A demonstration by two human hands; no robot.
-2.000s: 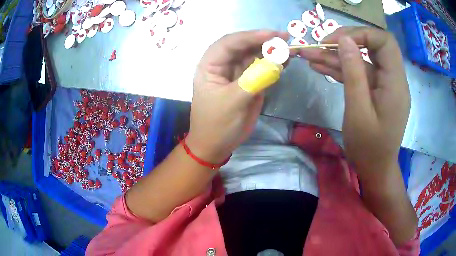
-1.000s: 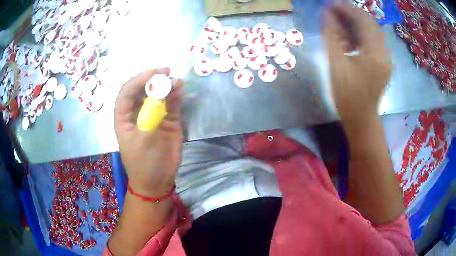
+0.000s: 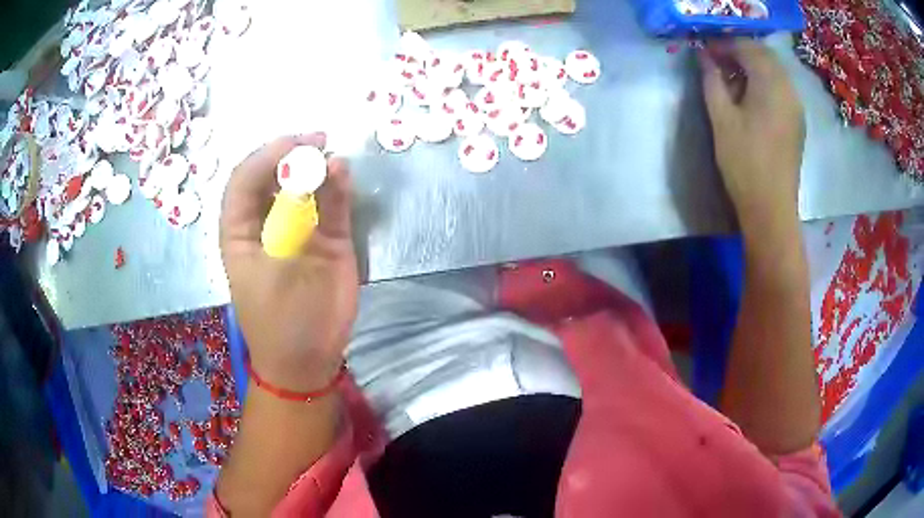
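My left hand is palm up over the metal table and holds a white disc with a small red mark at its fingertips. A yellow wrap covers the left thumb. My right hand is at the table's right, its fingertips near the front edge of the blue parts bin, which holds red-marked white pieces. Its fingers are curled, and I cannot tell whether they hold anything. A loose group of red-marked discs lies between the hands.
A large heap of discs covers the left of the metal table. Red-and-white figures are heaped at the right. A cardboard pad lies at the back. Plastic-lined blue crates with red parts sit below the table edge on both sides.
My hands have moved apart. The left has gone left with the disc. The right has left the disc, and the thin pale stick it held is no longer visible; it has moved right to the bin.
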